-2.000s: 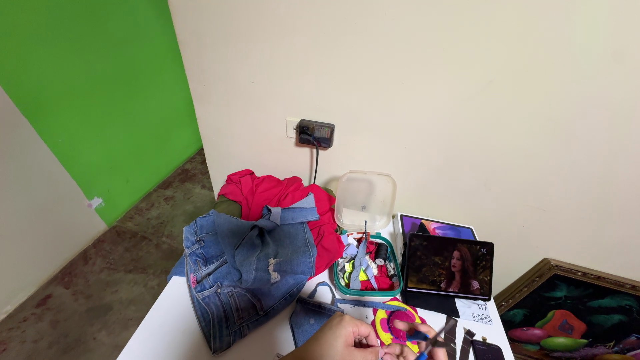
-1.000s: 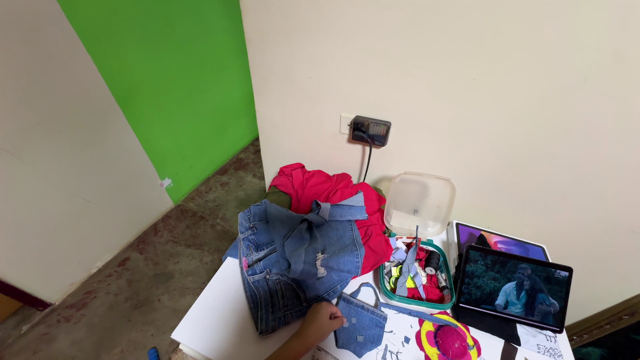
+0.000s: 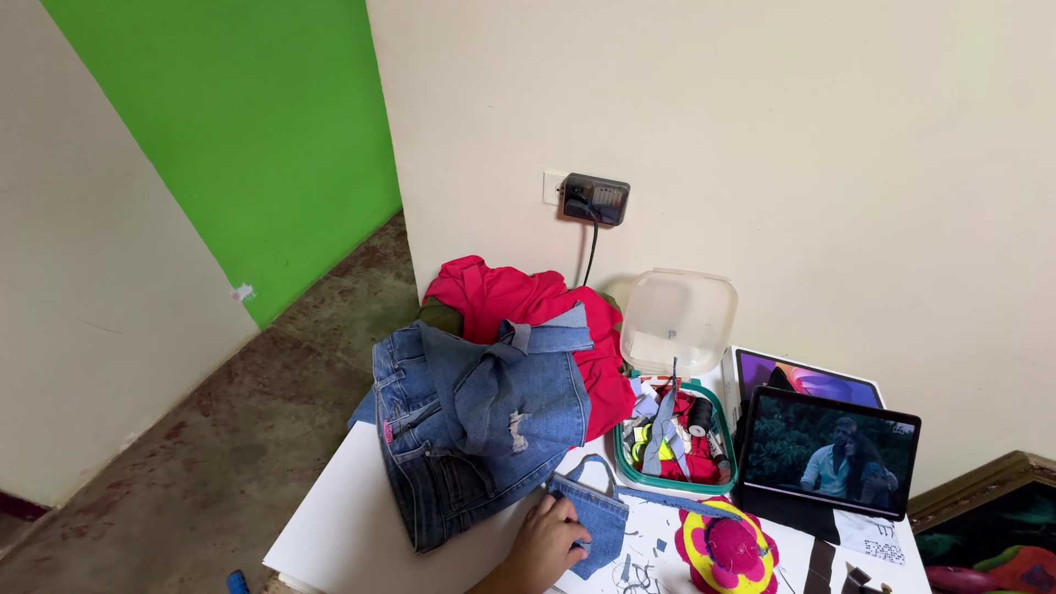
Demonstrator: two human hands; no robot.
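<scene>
My left hand [image 3: 540, 544] rests at the left edge of a small denim bag [image 3: 601, 528] with a thin loop handle, its fingers curled on the fabric. Whether it grips the cloth I cannot tell. My right hand is out of sight. Right of the bag lies a pink and yellow flower-shaped felt piece [image 3: 730, 549], with a narrow denim strip [image 3: 676, 501] running to it from the bag. Snippets and threads lie beside them. Behind the bag, a green-rimmed plastic container [image 3: 620, 462] holds fabric scraps and thread spools.
Folded blue jeans [image 3: 470, 429] and red cloth [image 3: 528, 297] are heaped on the white table [image 3: 330, 511]. A clear lid [image 3: 681, 322] leans on the wall. A tablet [image 3: 829, 454] stands at right, before a box. A framed picture [image 3: 990, 528] is at far right.
The view has swung left. Two seconds ago both hands were together near the flower piece with blue-handled scissors; now only my left hand shows, at the bag.
</scene>
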